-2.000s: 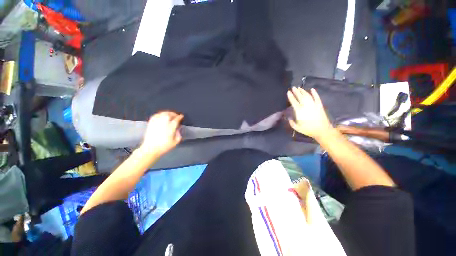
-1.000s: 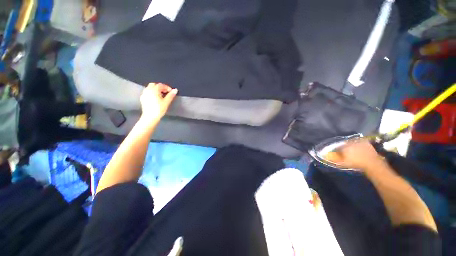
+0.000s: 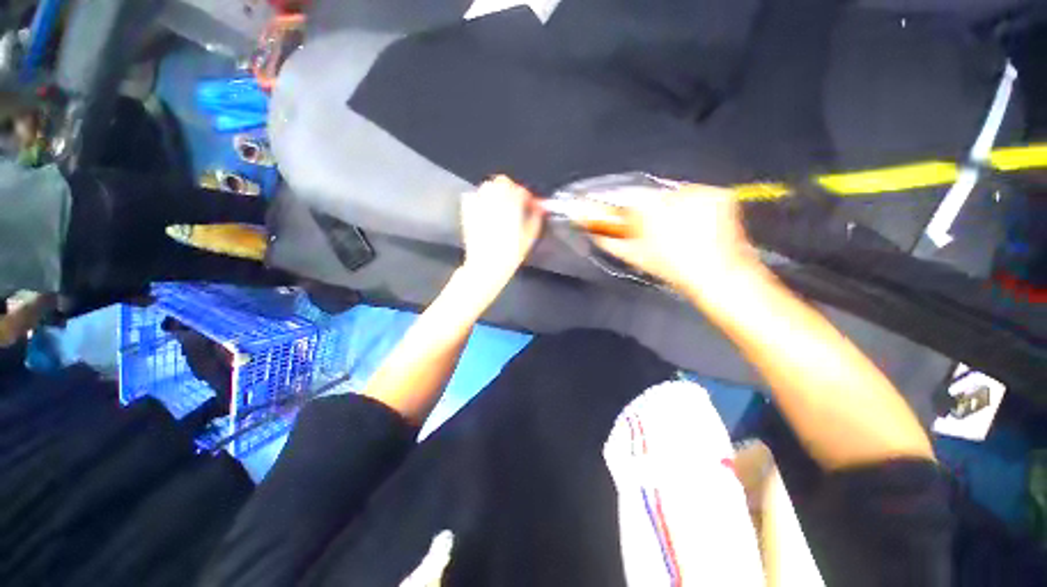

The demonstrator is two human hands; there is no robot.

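The black garment [image 3: 551, 98] lies over the grey pressing pad [image 3: 327, 126], whose left rounded end is bare. My left hand [image 3: 499, 224] is at the garment's near edge with its fingers closed together on it; the fingertips are partly hidden. My right hand [image 3: 685, 235] grips the orange-brown handle of the steam iron [image 3: 597, 189]. The iron is blurred and sits on the garment's near edge, its tip close beside my left fingers. The yellow hose [image 3: 890, 179] runs from the iron to the right.
A dark flat object [image 3: 344, 240] lies on the table's front left. White strips [image 3: 974, 161] lie at the right and top. A white card [image 3: 970, 401] is at the lower right. A blue crate [image 3: 270, 355] is on the floor at left. A white cloth [image 3: 677, 487] covers my lap.
My right hand has brought the iron left, from the dark rest pad to the garment edge beside my left hand. The hose now crosses the table. The view has shifted.
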